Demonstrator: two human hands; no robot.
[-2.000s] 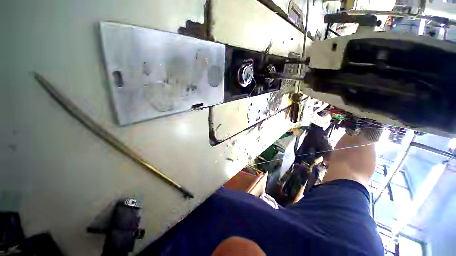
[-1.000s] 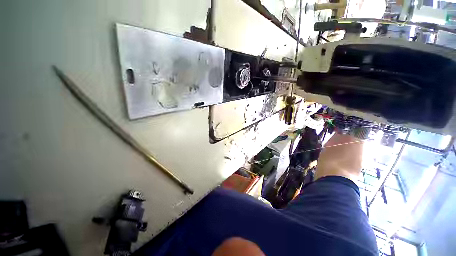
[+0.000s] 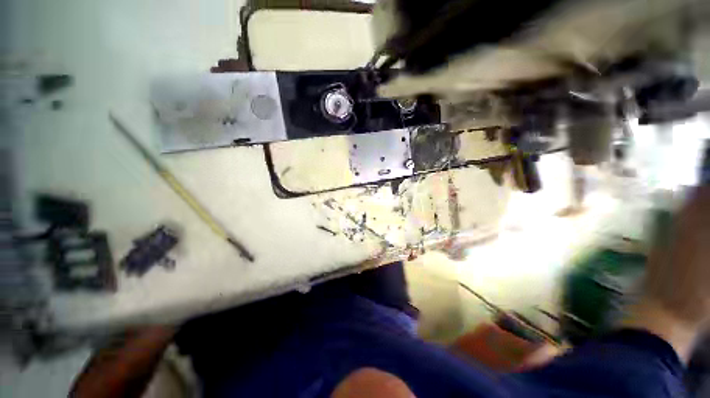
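Observation:
Neither of my hands shows. The machine's open bed slot holds a shiny round hook, with a second one partly visible further right. A flat silver slide plate extends left from the slot. A small plate with holes lies below the slot, beside a dark square piece. A thin file, grey with a brass-coloured end, lies diagonally on the table. A small dark metal block lies left of its lower end, next to a slotted black piece.
The blurred machine head hangs over the upper right. Small dark bits litter the table near its front edge. Dark blue clothing and blurred bare skin are below and right. A green object is beyond the edge.
The view has swung, so the bed and slide plate appear further left and the machine head is blurred. More black pieces show at left. The file and block still lie on the table.

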